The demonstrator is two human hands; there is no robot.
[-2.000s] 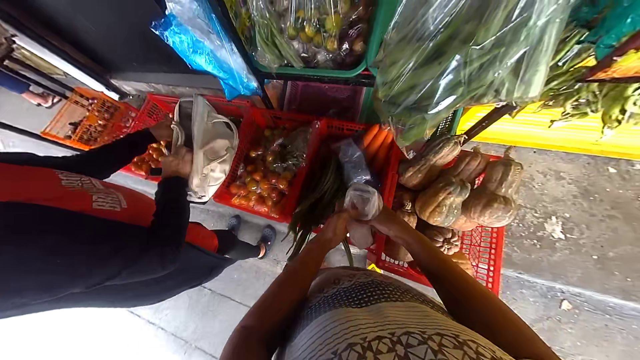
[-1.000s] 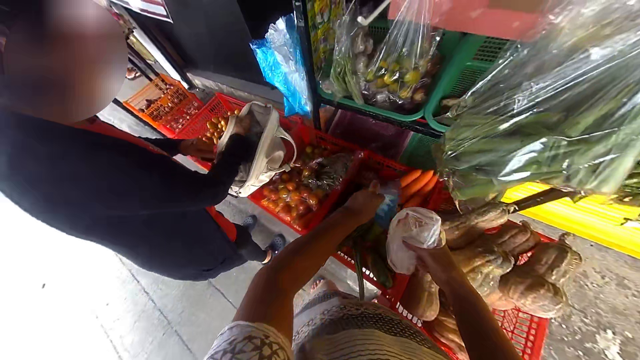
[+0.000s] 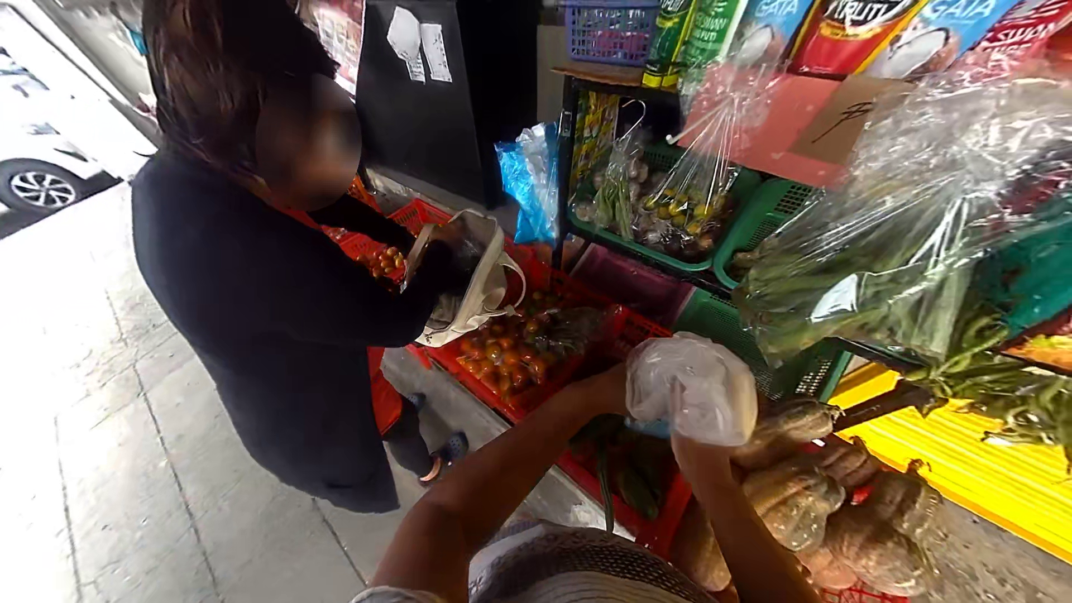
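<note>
A crumpled white translucent plastic bag (image 3: pixel 691 387) is bunched at my hands above the red crates. My right hand (image 3: pixel 699 448) holds it from below, its fingers covered by the plastic. On the bag's left side is my left hand (image 3: pixel 613 392), whose fingertips are hidden behind the bag. Under my hands, dark green vegetables (image 3: pixel 636 477) lie in a red crate, with a bit of blue plastic beside them. Tan ribbed squashes (image 3: pixel 791 502) are heaped just right of my right forearm. Red-orange tomatoes (image 3: pixel 507 356) fill the crate to the left.
At left a person in dark clothes (image 3: pixel 251 335) has an arm in a cream cloth bag (image 3: pixel 481 289). Green baskets (image 3: pixel 766 222) stand on the rack ahead. Plastic-wrapped leafy greens (image 3: pixel 871 293) hang close at right, above a yellow slatted surface (image 3: pixel 963 461).
The white bag has shifted from in front of my body to over the crates, and it now covers my right fingers. My left hand has left the blue plastic. The view has tilted up.
</note>
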